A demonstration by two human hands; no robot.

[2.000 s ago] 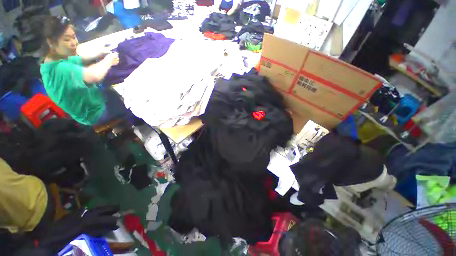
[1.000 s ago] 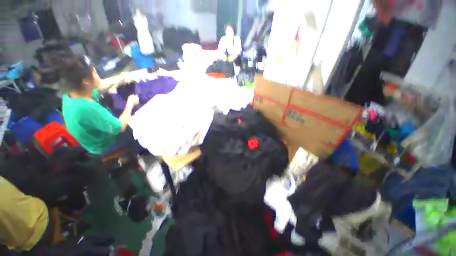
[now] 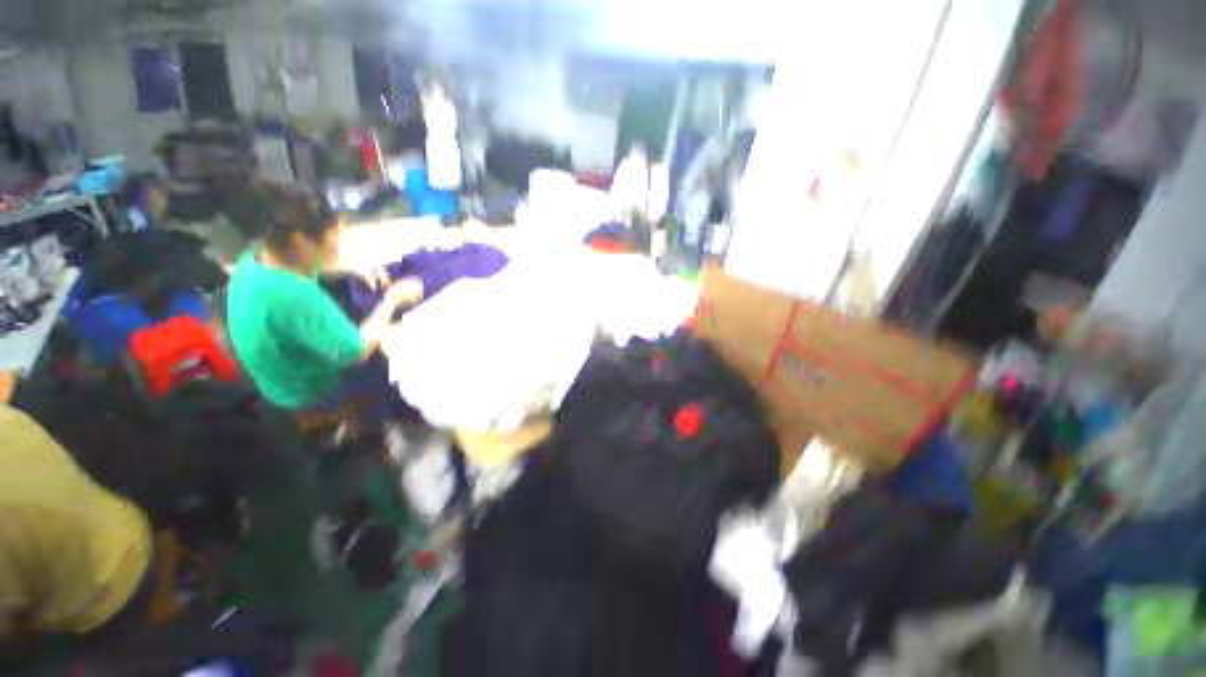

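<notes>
Neither of my hands shows in the head view, which is blurred. The black garment pile (image 3: 622, 529) is nearest in front of me, in the middle, and spills down toward the floor. A small red tie (image 3: 688, 421) lies on it, with a fainter red spot above. The white garment stack (image 3: 496, 351) lies on the table end behind and left of the pile, washed out by glare. A tan cardboard carton (image 3: 827, 370) with red lines stands at the pile's right.
A person in green (image 3: 288, 331) is at the left, by purple garments (image 3: 450, 269). A person in yellow (image 3: 66, 536) is at the lower left. A red seat or container (image 3: 183, 355) stands behind. Neon-green fabric (image 3: 1153, 624) is at the lower right.
The view has tilted up, so the pile, stack and carton sit lower and more of the room's back shows. The fan and red stool have left the picture. The person in green has bent forward.
</notes>
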